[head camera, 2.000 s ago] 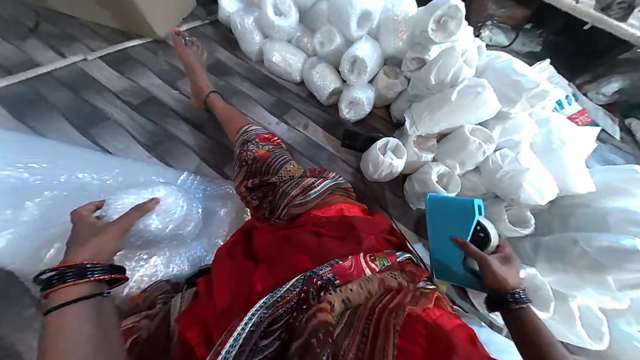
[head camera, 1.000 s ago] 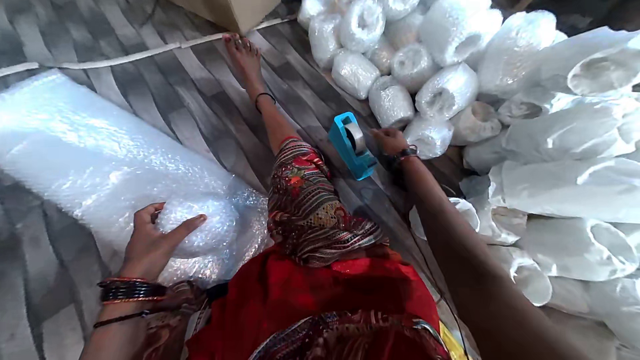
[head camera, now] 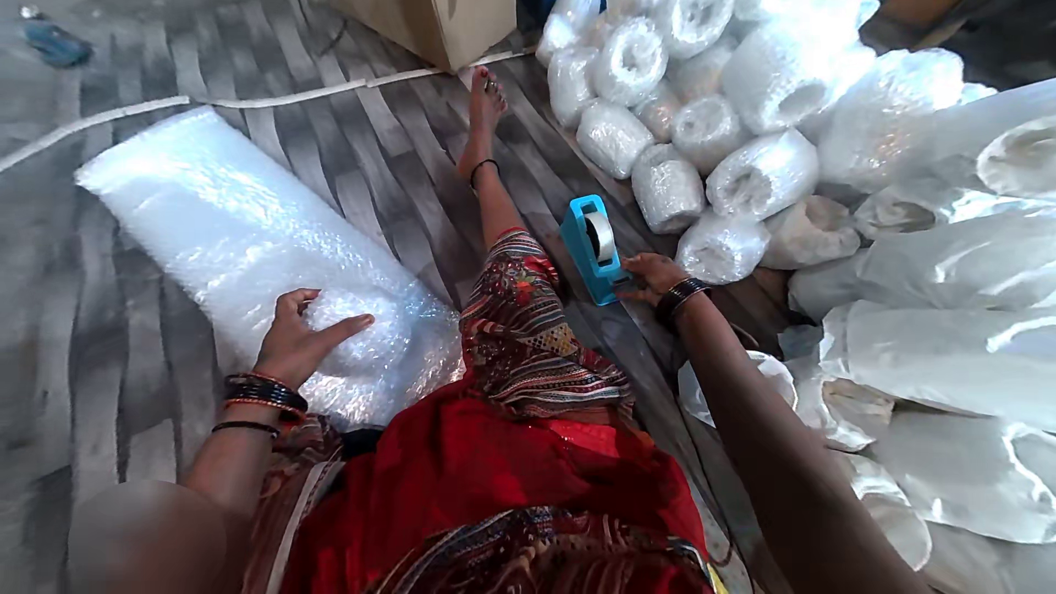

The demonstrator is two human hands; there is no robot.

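My left hand (head camera: pixel 301 338) rests with thumb and fingers spread around a bubble-wrapped bundle (head camera: pixel 363 342), which lies on a wide sheet of bubble wrap (head camera: pixel 239 214) left of my leg. What is inside the bundle is hidden. At the front end of a blue tape dispenser (head camera: pixel 582 239), my right hand (head camera: pixel 656 279) has its thumb and fingertips by the cutting edge. The dispenser stands on the floor right of my knee and holds a roll of tape (head camera: pixel 600 237). Whether a strip of tape is between the right fingertips cannot be told.
Many bubble-wrapped rolls (head camera: pixel 668 188) are heaped at the upper right. White tubular wrapped pieces (head camera: pixel 932 346) lie along the right side, beside my right arm. A cardboard box (head camera: pixel 437 25) stands past my foot. A pale strip (head camera: pixel 289 97) crosses the patterned floor.
The blue tape dispenser was in my right hand two seconds ago; now it stands on the floor. My right hand has moved from beyond it to its front end. My left hand stays on the bundle.
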